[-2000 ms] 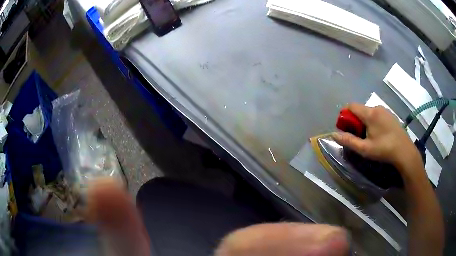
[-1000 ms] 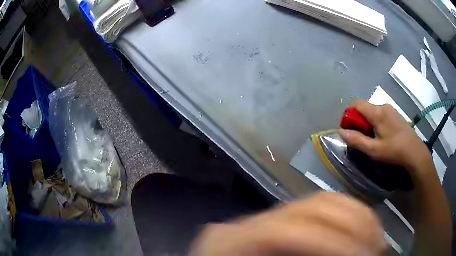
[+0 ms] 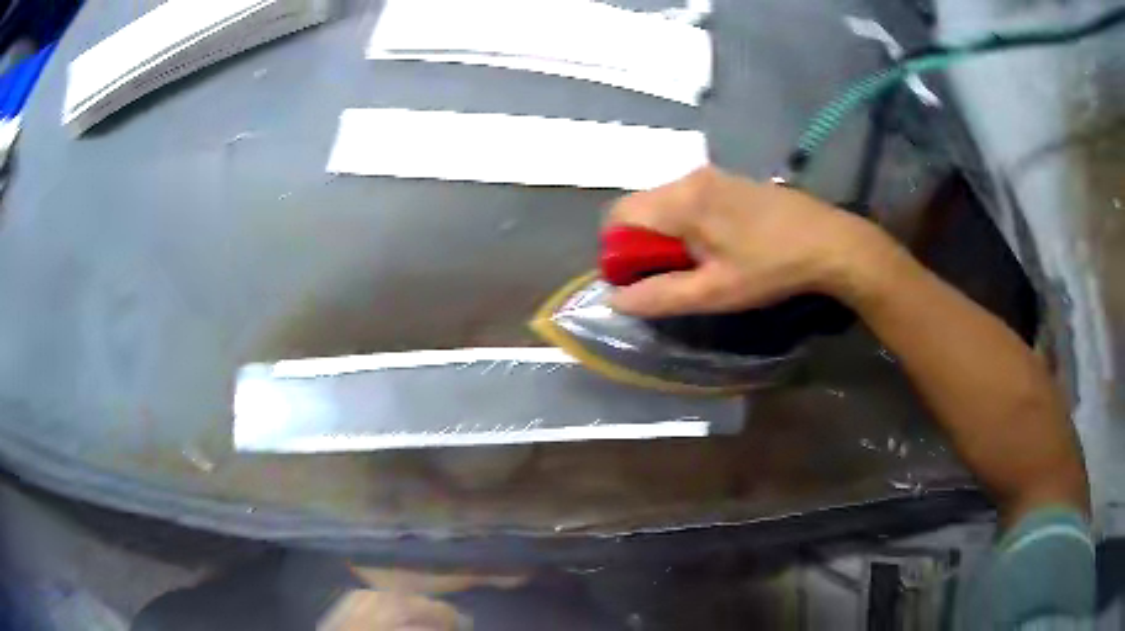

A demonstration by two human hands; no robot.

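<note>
My right hand (image 3: 740,247) grips the red handle of a steam iron (image 3: 617,330). The iron's yellowish tip points left and its sole covers the upper right part of the work. A flat grey metal template (image 3: 420,401) lies lengthwise near the table's front edge. White fabric strip borders (image 3: 555,433) show along its long sides, with frayed threads. The template's right end shows just past the iron. My left hand (image 3: 395,609) is blurred and cut off at the bottom edge, below the table's edge; what it holds cannot be told.
A narrow white pile (image 3: 518,148) lies beyond the iron, with a wider white pile (image 3: 543,47) behind it. A thick stack of strips (image 3: 185,56) is at far left. A green hose (image 3: 851,111) runs off to the upper right. White ties (image 3: 891,49) lie near it.
The view has turned right, so the strip now lies nearly level. The iron sits farther toward its right end, uncovering more template. My left hand has dropped to the bottom edge.
</note>
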